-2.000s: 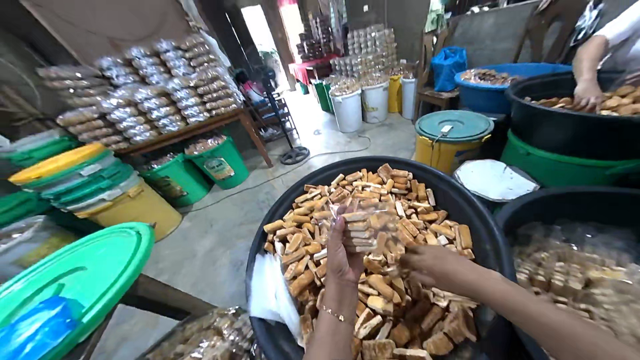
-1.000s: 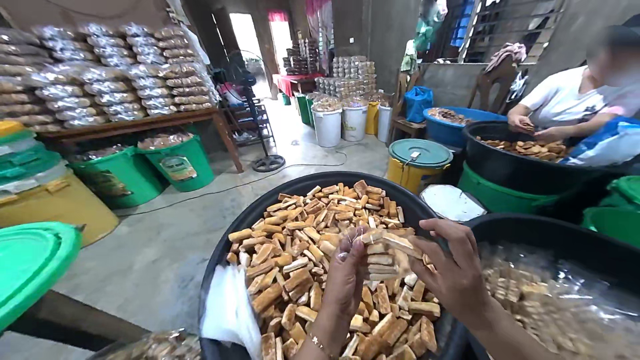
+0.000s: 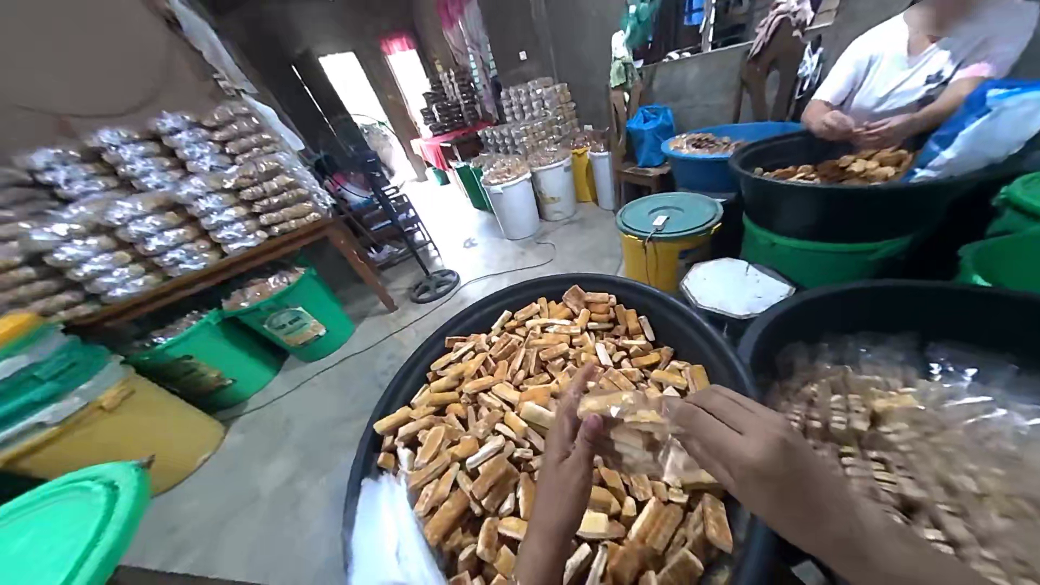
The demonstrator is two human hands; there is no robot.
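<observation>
Over a black tub (image 3: 406,366) heaped with toasted bread sticks (image 3: 479,406), both of my hands are on a clear plastic bag of bread sticks (image 3: 638,431). My left hand (image 3: 569,463) supports the bag from its left side, thumb on the front. My right hand (image 3: 739,455) has its fingers closed at the bag's right end, and whether it pinches plastic or a stick is hidden. A bundle of white plastic bags (image 3: 386,532) lies over the tub's lower left rim.
A second black tub (image 3: 959,301) with filled bags stands at right. Beyond are a yellow bucket with a green lid (image 3: 668,215) and a person (image 3: 918,81) at another black tub (image 3: 812,195). At left, a wooden table (image 3: 349,244) bears stacked packs; a green lid (image 3: 73,520) is nearest.
The right hand, low over the bread sticks two seconds ago, is now at the bag's right end. The person across, whose hands were apart from mine throughout, now shows both hands together. The view has shifted.
</observation>
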